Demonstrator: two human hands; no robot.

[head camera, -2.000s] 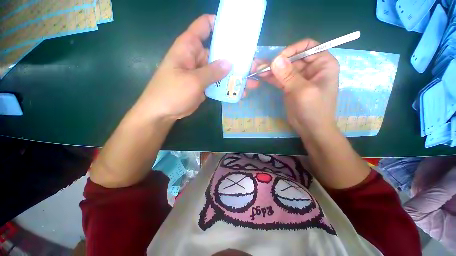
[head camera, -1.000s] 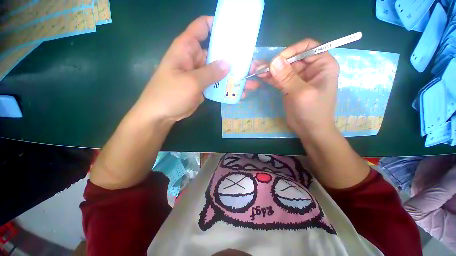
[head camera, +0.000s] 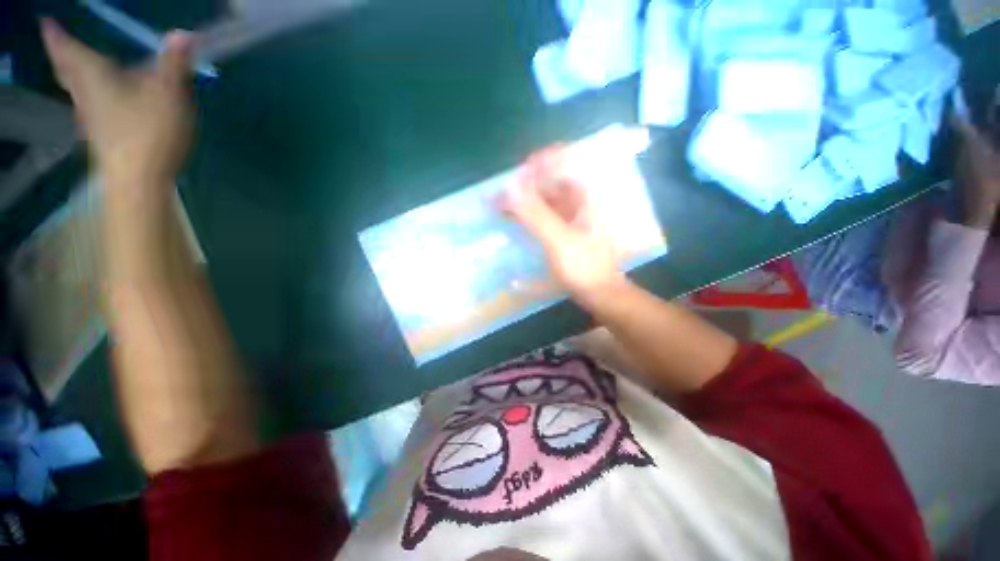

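My left hand (head camera: 137,115) is blurred at the upper left, thumb and fingers spread, with no housing seen gripped in it. A thin light-blue strip shows behind its fingers; I cannot tell what it is. My right hand (head camera: 565,214) rests over the shiny pale-blue adhesive sheet (head camera: 450,274), fingers curled. Blur and glare hide whether it holds the tweezers. The sheet lies tilted on the dark green bench, its tan strip along the near edge.
A large jumbled pile of light-blue housings (head camera: 768,88) is at the upper right. A tan sheet (head camera: 66,290) lies at the left, with light-blue pieces (head camera: 60,449) at the lower left. Another person's arm (head camera: 970,164) is at the right edge.
My left hand has moved away to the upper left, and the housing is no longer seen in it. The view has turned and shifted. The tweezers no longer show clearly.
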